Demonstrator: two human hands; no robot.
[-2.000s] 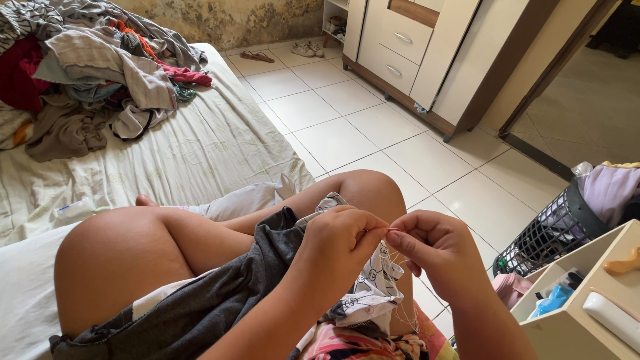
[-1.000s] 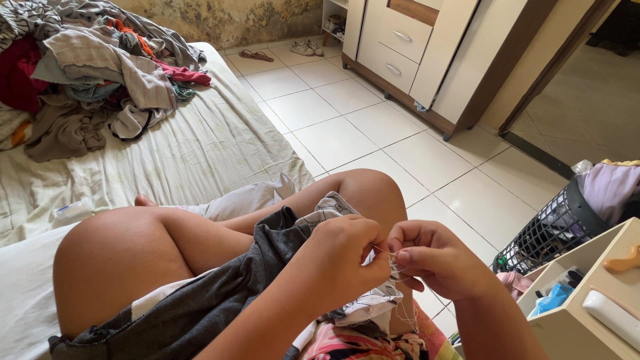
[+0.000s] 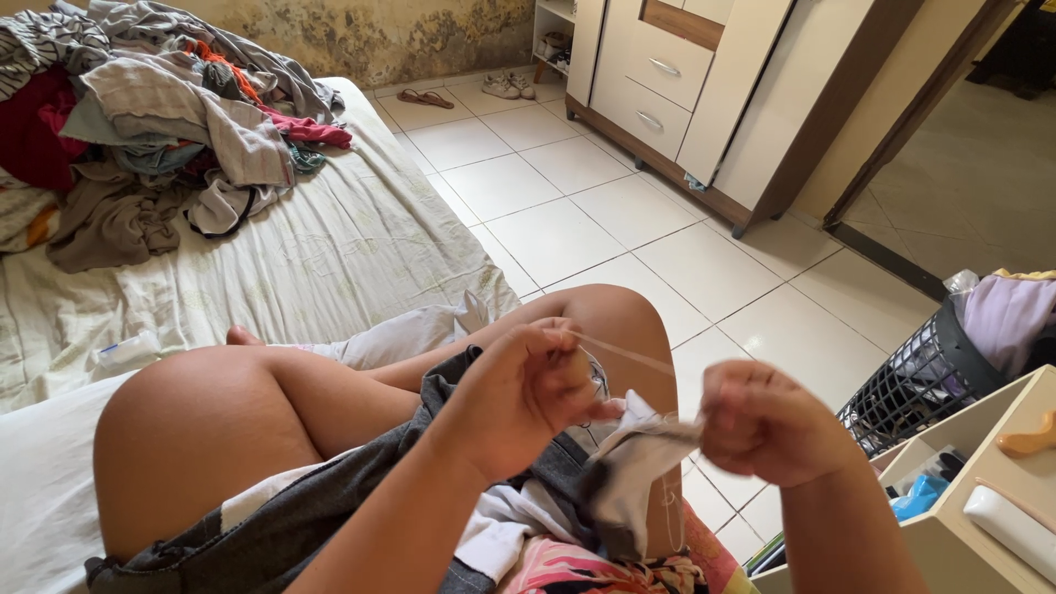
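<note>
Pale thread (image 3: 623,351) runs taut between my two hands over my lap. My left hand (image 3: 528,396) pinches it between thumb and forefinger, the other fingers curled. My right hand (image 3: 755,421), blurred, is closed at the thread's other side and on an edge of the white and dark cloth (image 3: 639,478), which hangs from it. Loose thread dangles below the cloth. A dark grey garment with white panels (image 3: 330,503) lies across my thighs. No needle can be made out.
A heap of clothes (image 3: 165,124) lies on the bed (image 3: 388,247). At right stand a black laundry basket (image 3: 924,371) and an open drawer unit (image 3: 965,495) holding small items. Beyond the tiled floor (image 3: 553,231) are a wardrobe (image 3: 660,91), sandals (image 3: 425,99) and shoes (image 3: 507,85).
My hands were close together at the thread; now they are apart, with the right one further right. The cloth has been lifted from my lap beside the right hand.
</note>
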